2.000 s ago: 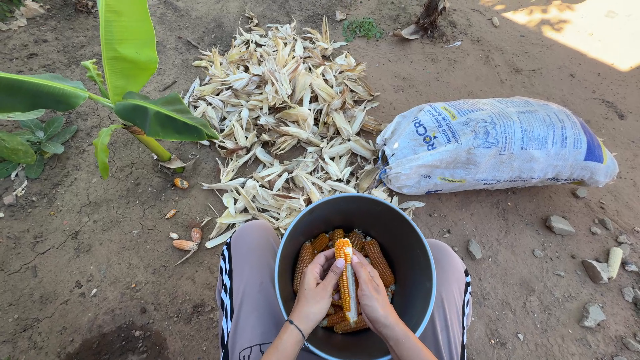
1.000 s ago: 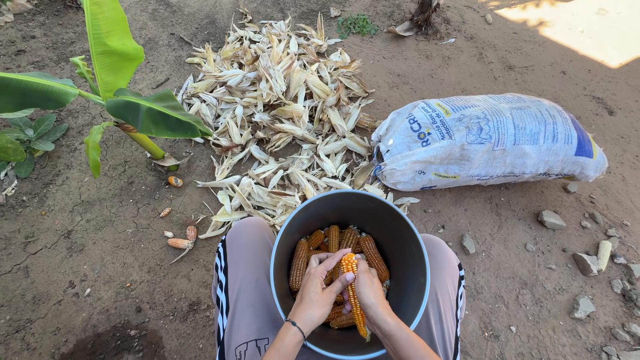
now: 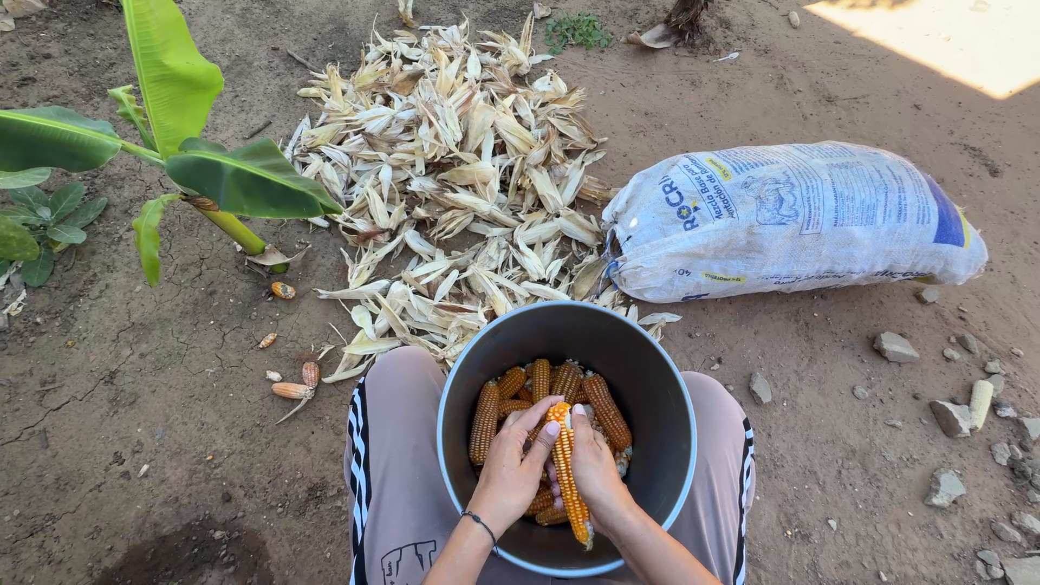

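Observation:
Between my knees stands a deep round pot with a dark inside and a pale rim. Several dried corn cobs with orange-brown kernels lie in its bottom. Over them, both hands hold one corn cob, tilted with its lower end toward me. My left hand, with a dark cord bracelet at the wrist, grips it from the left, thumb on the kernels. My right hand closes on its right side, thumb near the upper end, where a pale stripe shows.
A heap of dry corn husks lies beyond the pot. To its right rests a full white woven sack bearing print. A young banana plant grows at left, with small cobs on the soil nearby. Stones and a bare cob lie at right.
The held cob has turned from nearly upright two seconds ago to a slant, its lower end to the right. The hands have shifted along it and stay over the pot.

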